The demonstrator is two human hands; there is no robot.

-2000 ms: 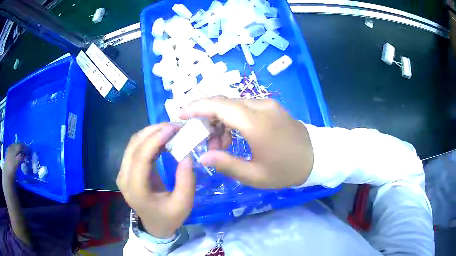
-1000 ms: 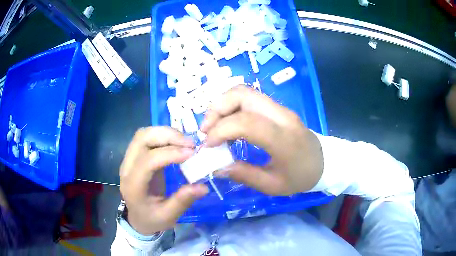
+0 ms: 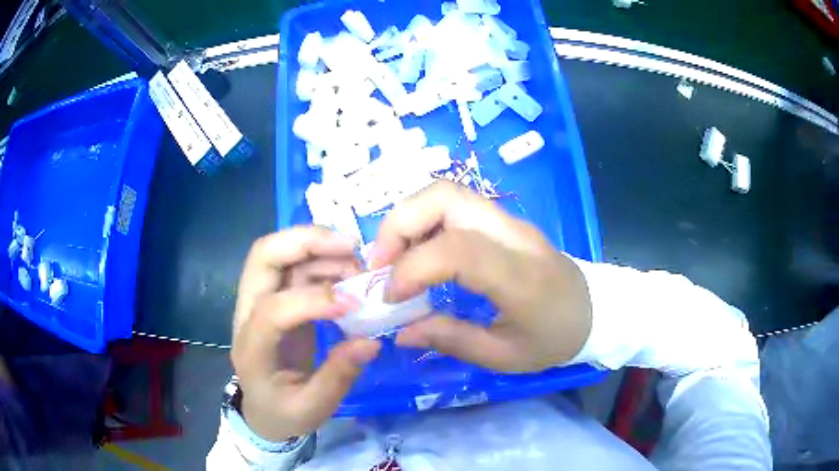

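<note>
A white plastic housing (image 3: 382, 317) is held between both hands over the near part of the blue centre tray (image 3: 581, 198). Its open side shows, with a thin reddish lead inside. My left hand (image 3: 293, 322) grips its left end with thumb and fingers. My right hand (image 3: 488, 285) grips its right end and top edge. The fingertips hide part of it. White housings (image 3: 350, 110) are heaped in the far part of the tray. A tangle of leaded parts (image 3: 471, 175) lies mid-tray, partly behind my right hand.
A blue left tray (image 3: 69, 202) holds several small white units. Two long white boxes (image 3: 195, 110) lie between the trays. Two white units joined by wire (image 3: 727, 160) lie on the dark surface at right. A metal rail (image 3: 644, 61) curves behind.
The housing has turned from showing a flat white face to showing its open side. A white strip below it is no longer visible. The other person's hand has left the left tray.
</note>
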